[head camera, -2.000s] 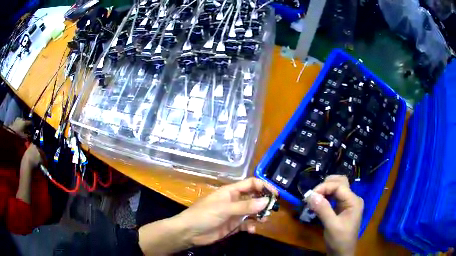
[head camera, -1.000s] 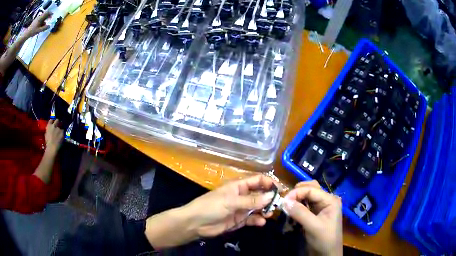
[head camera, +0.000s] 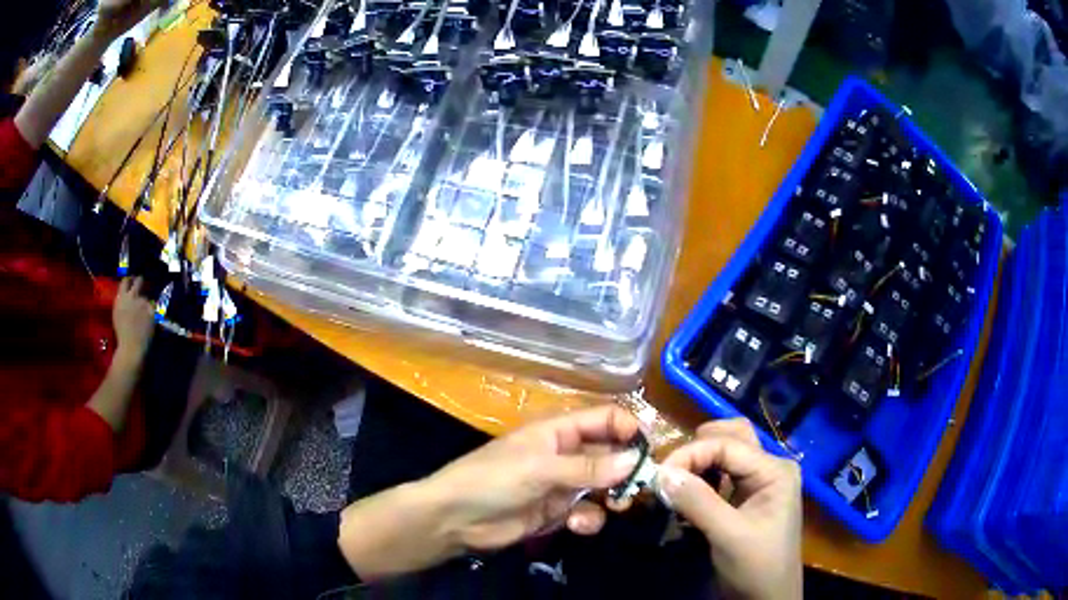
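Observation:
My left hand is at the lower middle, its thumb and fingers closed on a small dark and silver module. A thin lead hangs from the module under my left fingers. My right hand touches the module's right side with thumb and forefinger, pinching a small white connector. The fingers hide most of both parts. Both hands are just off the bench's front edge, between the clear blister tray and the blue parts bin.
Cabled assemblies lie in rows in the clear tray. Black housings fill much of the blue bin. Stacked blue trays stand at right. Loose cables hang over the left bench edge, beside a person in red sleeves.
My right hand has moved left from the blue bin's corner to meet the module in my left hand. The view has shifted. The neighbour's arm has moved at the upper left.

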